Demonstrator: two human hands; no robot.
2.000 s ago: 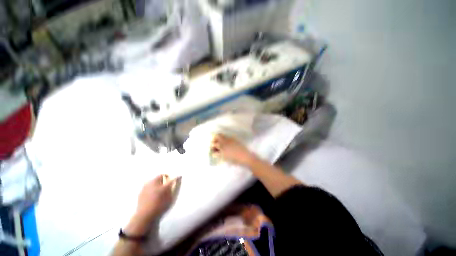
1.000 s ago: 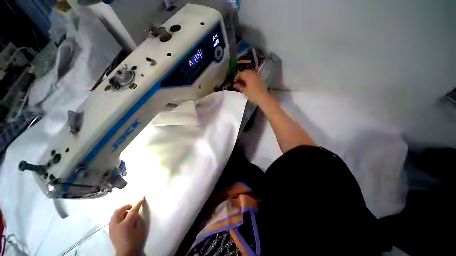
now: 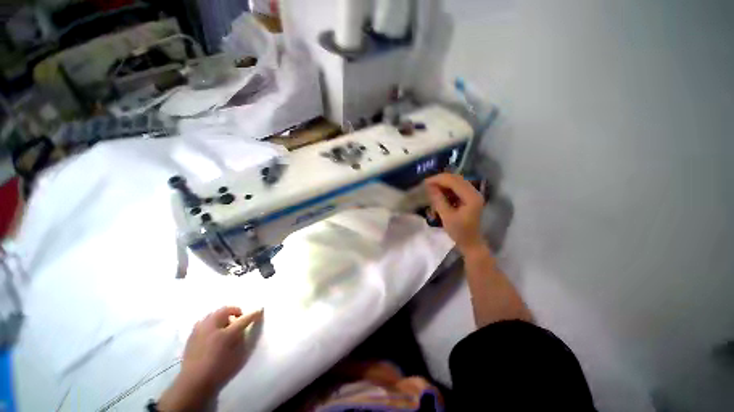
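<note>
White fabric (image 3: pixel 354 265) spreads over the table under the sewing machine (image 3: pixel 322 173), brightest below the needle area (image 3: pixel 241 261). My left hand (image 3: pixel 219 346) rests on the fabric below the needle area, index finger extended and thumb close to it; whether it pinches the cloth is unclear. My right hand (image 3: pixel 460 211) is raised at the machine's right end, in front of the head near the display (image 3: pixel 426 166). Its fingers are curled together; blur hides whether anything is in them.
White thread cones (image 3: pixel 351 24) stand behind the machine. A pale wall (image 3: pixel 604 161) is on the right. More white cloth (image 3: pixel 282 96) lies behind the machine. Red cloth (image 3: pixel 8 208) and a blue item (image 3: pixel 6 382) show at the left edge. White cloth also hangs below the table at the right.
The camera view has swung, so the machine sits further right and looks smaller. My right hand has moved from the dark tray beyond the machine's end to the front of the head. My left hand stays on the fabric.
</note>
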